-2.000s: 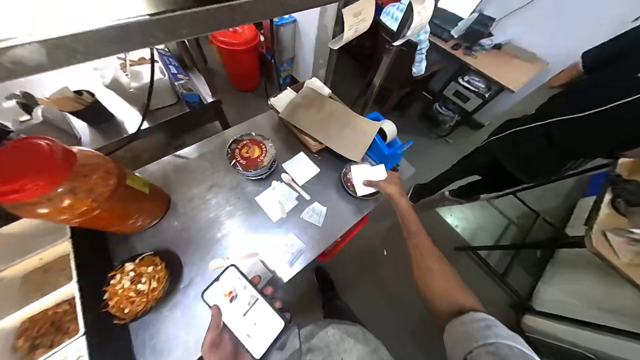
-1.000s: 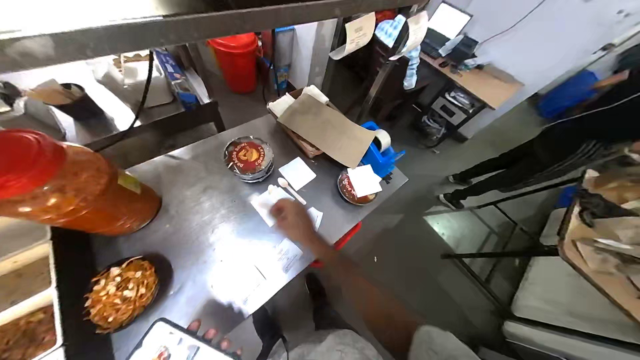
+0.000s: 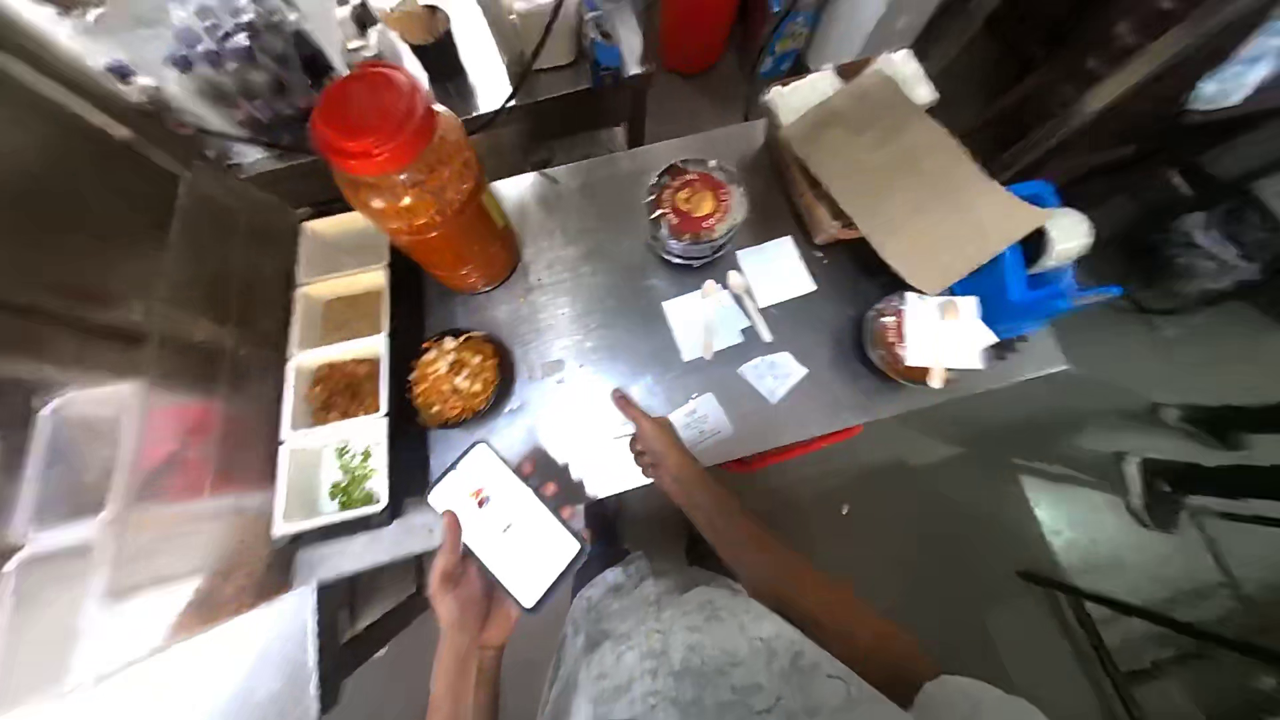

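Note:
My left hand (image 3: 470, 590) holds a smartphone (image 3: 505, 525) with a lit white screen over the steel table's front edge. My right hand (image 3: 655, 445), thumb pointing up and left, is beside a printed paper slip (image 3: 700, 421); whether it holds anything is hard to see. Left of it stands a black bowl of shredded food (image 3: 455, 380). White napkins (image 3: 777, 271) lie further back, with wooden spoons (image 3: 750, 305) on and beside them, near a folded paper packet (image 3: 773, 376). A stack of lidded containers (image 3: 693, 212) is behind them. Another lidded container (image 3: 885, 338) carries a napkin and a wooden spoon.
A large jar with a red lid (image 3: 420, 180) stands at the back left of the steel table (image 3: 590, 230). White food tubs (image 3: 335, 385) line the left side. A cardboard box (image 3: 820, 205) under a brown paper sheet (image 3: 900, 170) and a blue tape dispenser (image 3: 1010, 290) sit at the right.
My right hand was at the right-hand container, then over the napkins, and is now nearer the front edge. A napkin and spoon now lie on the right-hand container. The view has swung left.

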